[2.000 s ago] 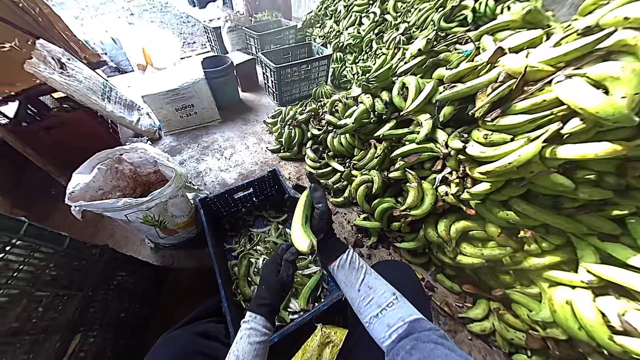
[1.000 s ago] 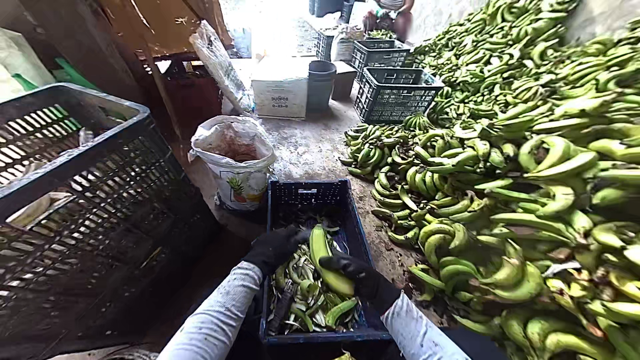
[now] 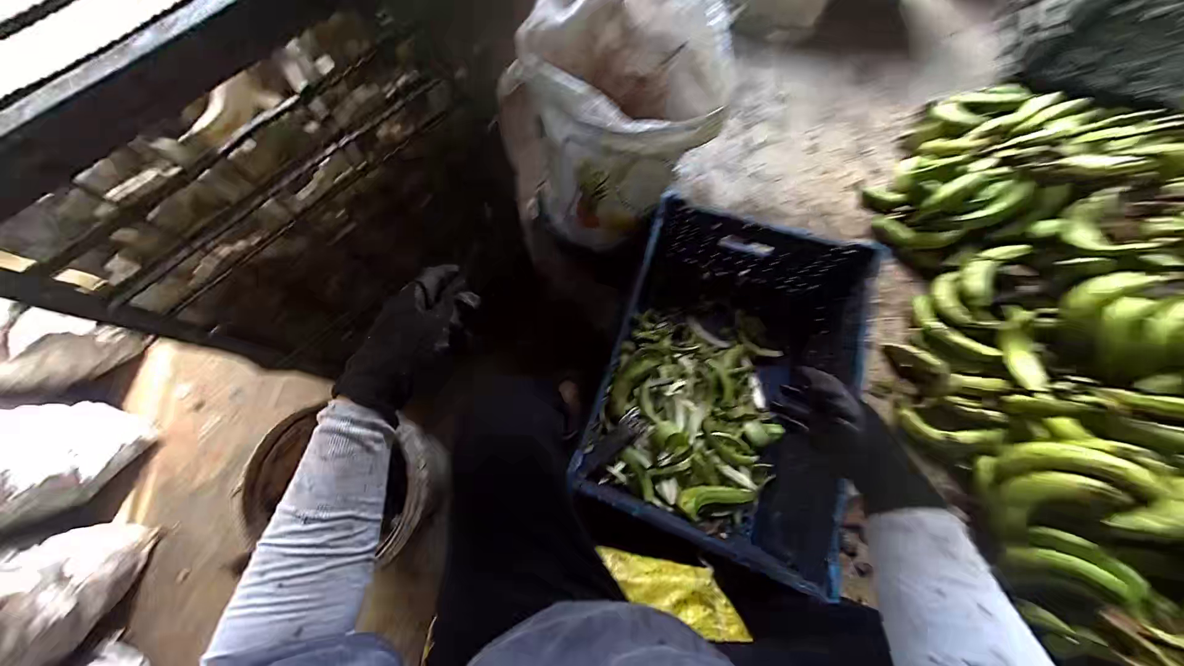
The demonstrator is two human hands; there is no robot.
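My left hand [image 3: 407, 338], in a dark glove, is raised beside the large dark crate at the left; blur hides whether it holds anything. My right hand [image 3: 823, 407], gloved too, hangs over the right side of the blue plastic crate [image 3: 805, 250], its fingers slightly curled with nothing visible in them. Green plantain peels [image 3: 694, 407] lie in that crate, along with a dark tool-like object [image 3: 615, 444] at their left edge. Green plantains [image 3: 1101, 324] are heaped on the floor to the right of my right hand.
A lined white bucket [image 3: 601, 157] stands just beyond the blue crate. The large slatted crate [image 3: 176, 213] holds pale pieces. A round container [image 3: 416, 490] is under my left forearm. White sacks [image 3: 65, 453] lie far left, and yellow plastic [image 3: 675, 592] is near my legs.
The plantain held between my hands a second ago is no longer in them. My left hand has moved left, away from the blue crate. The view has swung down and left.
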